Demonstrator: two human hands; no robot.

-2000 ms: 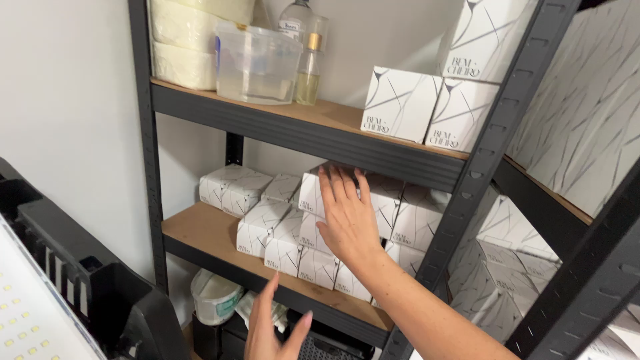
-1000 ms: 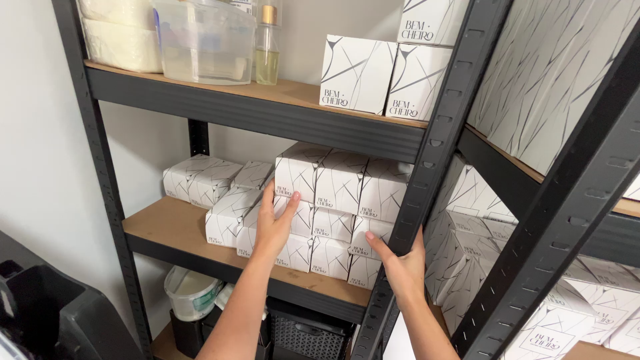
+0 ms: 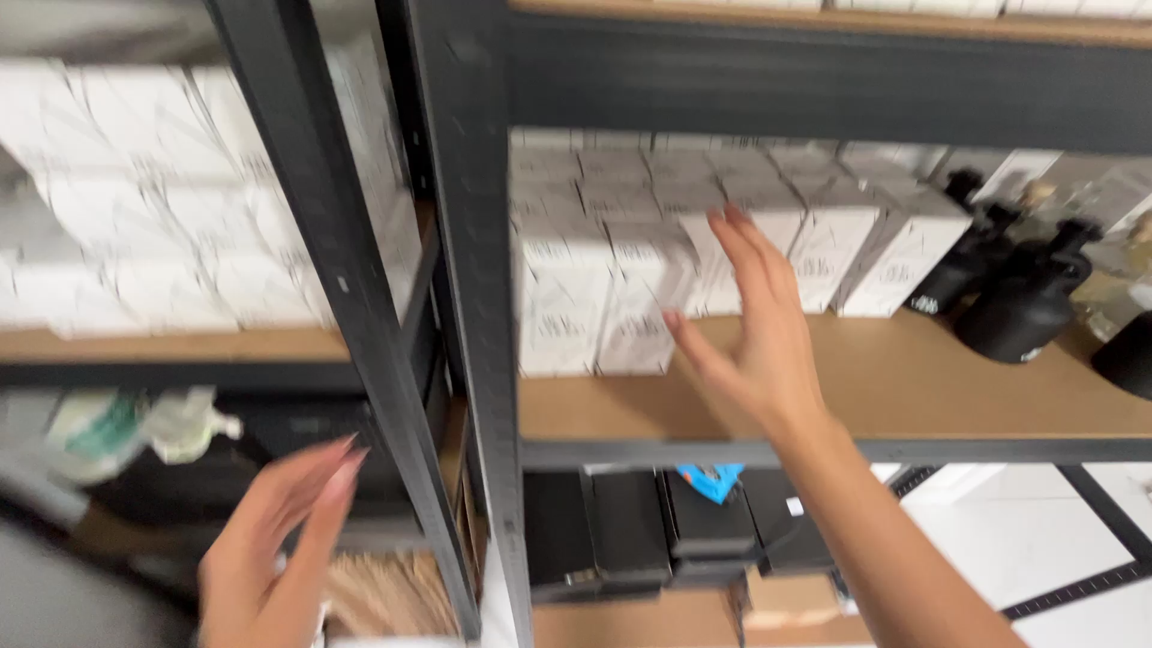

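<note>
My right hand point(image 3: 765, 333) is raised with its fingers apart at the front of several white cartons with thin dark lines point(image 3: 643, 306), on the shelf of the right-hand rack. Its thumb and fingertips are nearest a front carton; whether they touch it I cannot tell. Nothing is held in it. My left hand point(image 3: 279, 540) hangs lower left, blurred, in front of the left-hand rack, with thumb and fingers a little apart and nothing seen between them. Stacked white cartons point(image 3: 171, 216) stand on the left-hand rack above it.
A black metal upright point(image 3: 472, 297) stands between my hands, beside a slanting upright point(image 3: 333, 270). Black bottles point(image 3: 1021, 306) sit right of the cartons on the brown shelf board point(image 3: 900, 387). Black boxes point(image 3: 630, 531) and a blue packet point(image 3: 711, 481) lie below.
The view has swung right to another rack. Both hands have come away from the stacked cartons they touched a second ago; my right hand is now at the cartons of the right-hand rack.
</note>
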